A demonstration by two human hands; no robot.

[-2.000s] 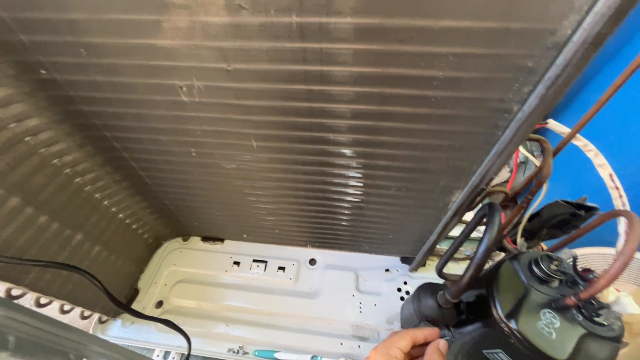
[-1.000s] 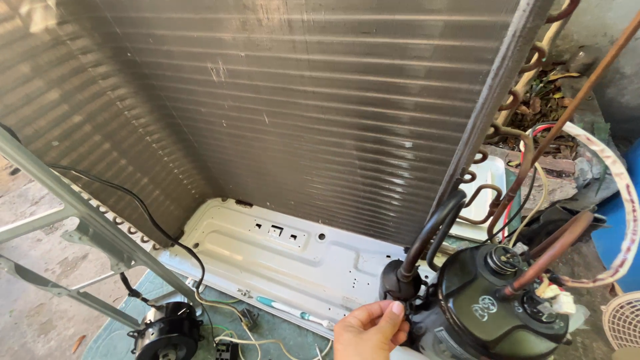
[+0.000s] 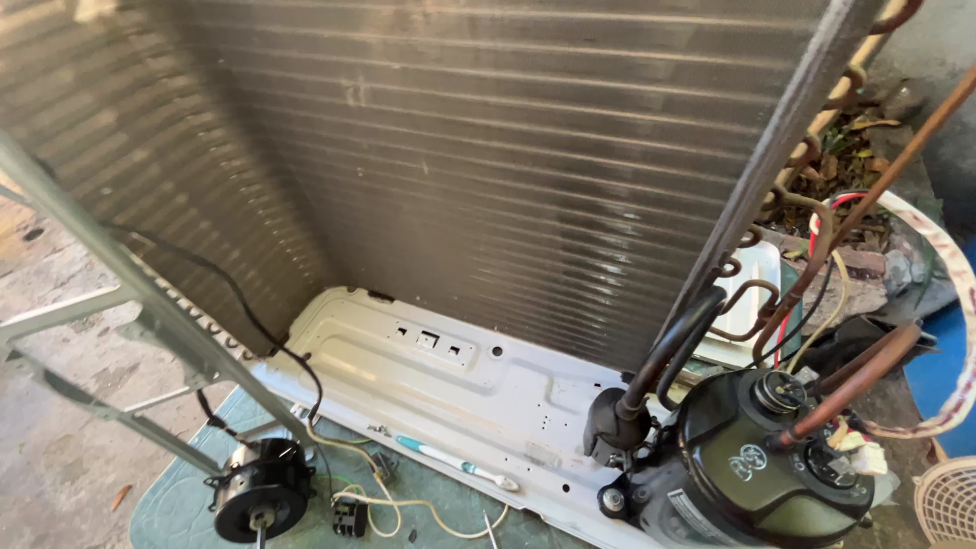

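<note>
Neither of my hands shows in the head view now. A dark green-black compressor (image 3: pixel 770 457) with copper pipes stands at the right end of a white metal base pan (image 3: pixel 450 396). Its suction accumulator (image 3: pixel 616 427) sits at its left, with a black-covered pipe rising from it. A finned condenser coil (image 3: pixel 488 175) stands upright along the back and left of the pan. On the pan's front edge lies a toothbrush (image 3: pixel 457 461) with a blue and white handle. A fan motor (image 3: pixel 263 488) on a grey metal bracket is at the lower left.
A green table (image 3: pixel 191 480) lies under the pan, bearing black connector blocks (image 3: pixel 350 517) and loose wires. A metal frame (image 3: pixel 137 282) crosses the left. A sleeved wire bundle (image 3: pixel 934 236) loops at the right, above a round beige grille (image 3: pixel 949 496). Bricks and dry leaves (image 3: pixel 854 152) lie behind.
The hand that was beside the compressor's accumulator in both earlier frames has left the view. The view has shifted, showing the motor and metal frame that were out of sight two seconds ago.
</note>
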